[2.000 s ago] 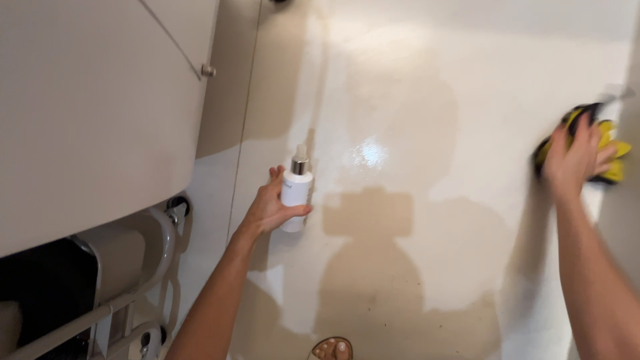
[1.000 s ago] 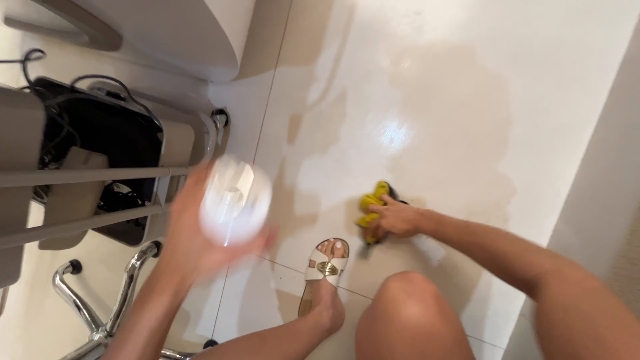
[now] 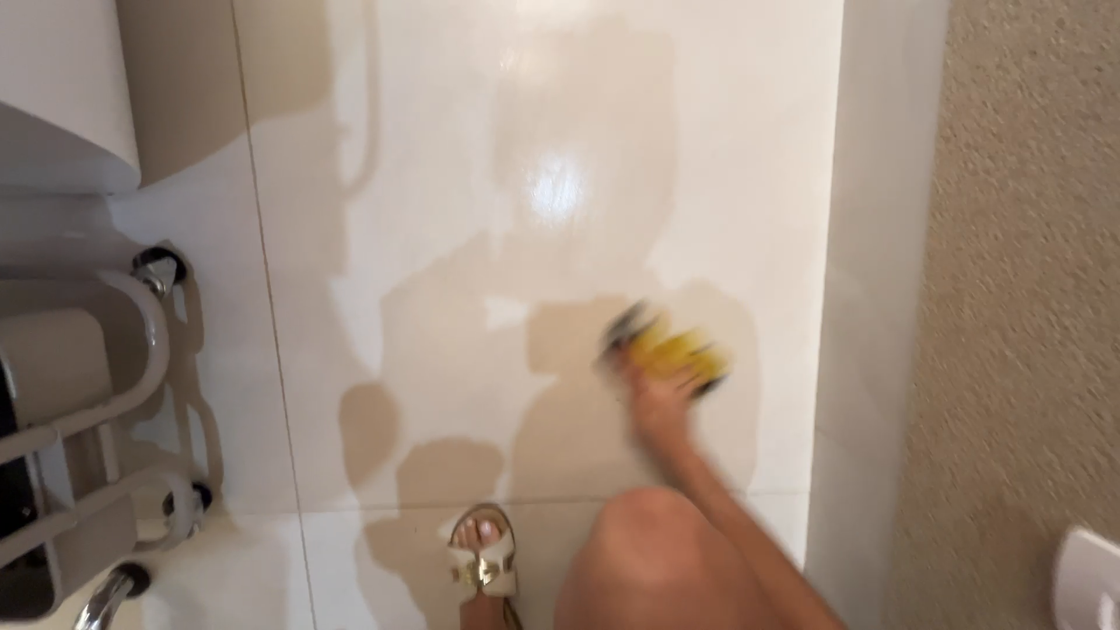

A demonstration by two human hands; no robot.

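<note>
My right hand (image 3: 661, 402) is blurred by motion over the glossy pale floor tiles (image 3: 437, 219). Bunched under its fingers is a yellow and black cloth (image 3: 678, 350), pressed on or held close above the floor, right of centre. The forearm comes in from the lower right, beside my bent knee. My left hand is out of the picture, and so is the white bottle seen in the earlier views.
A metal-framed trolley (image 3: 153, 350) on casters (image 3: 160, 267) stands at the left, below a white cabinet corner (image 3: 70, 105). My sandalled foot (image 3: 481, 560) is at bottom centre. A grey baseboard (image 3: 866, 306) and speckled wall (image 3: 1015, 262) run along the right.
My left hand and the white bottle have left the view. My right hand, still on the cloth, was at the far right two seconds ago, then nearer my foot, and is now farther forward from it.
</note>
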